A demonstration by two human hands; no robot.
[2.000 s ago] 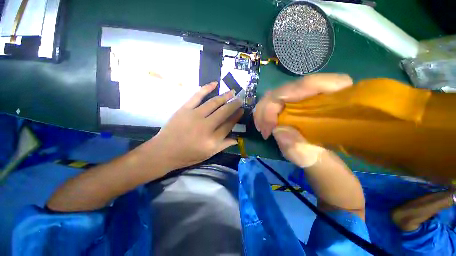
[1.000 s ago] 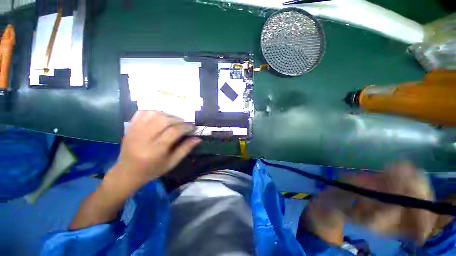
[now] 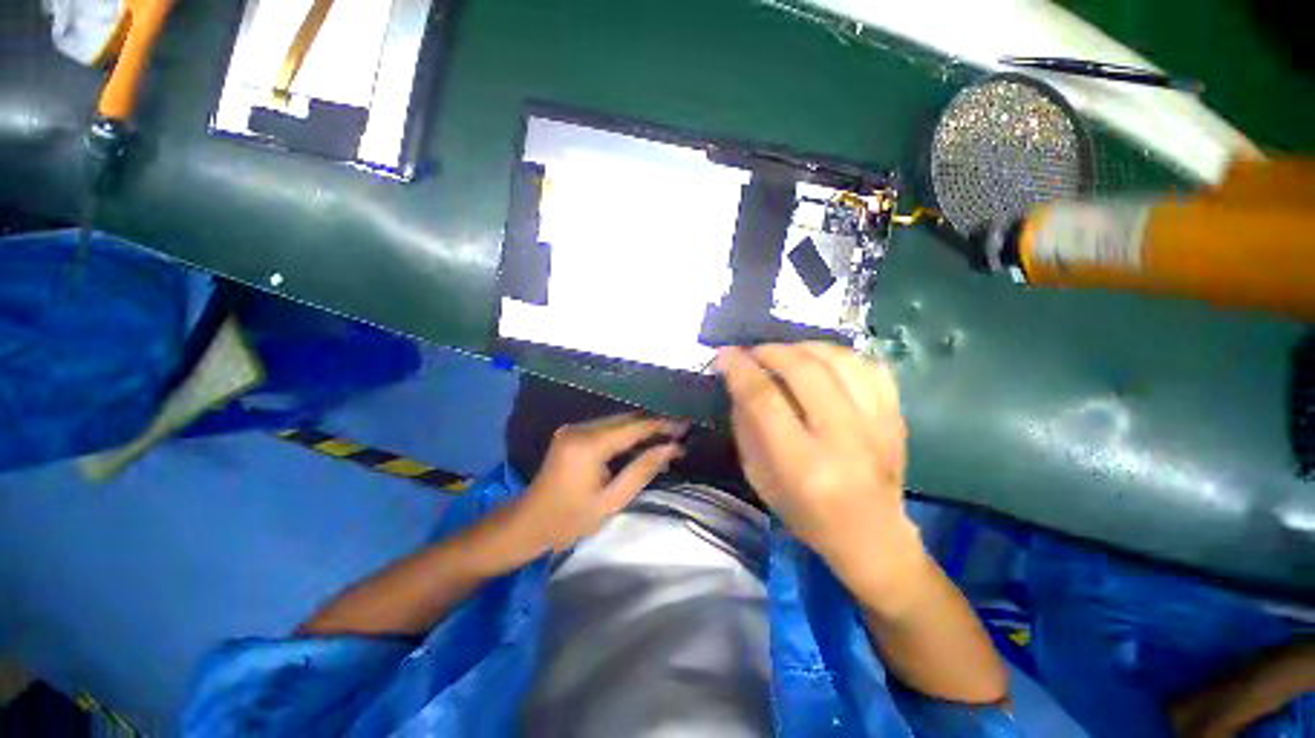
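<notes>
An open tablet [image 3: 635, 245] lies flat on the green mat, its inside up, with a large white area and black patches. Its main board [image 3: 862, 252] runs along the right end. My right hand [image 3: 822, 433] is at the tablet's lower edge, thumb and index fingertips close together beside a black strip; anything pinched there is too small to tell. My left hand [image 3: 599, 469] is below the bench edge, fingers bent, off the tablet; whether it holds something small cannot be told. An orange electric screwdriver [image 3: 1183, 252], with no hand visible on it, points left at the right.
A round screw tray [image 3: 1010, 152] stands right of the tablet, partly overlapped by the driver tip. A second open tablet [image 3: 325, 87] is at upper left. A smaller orange-handled tool [image 3: 133, 61] is held in another person's gloved hand [image 3: 82, 26]. Another person's forearm [image 3: 1255, 699] shows lower right.
My right hand let go of the driver, dropped away, then came to the tablet's lower edge. My left hand moved off the tablet to below the bench edge. The view has shifted.
</notes>
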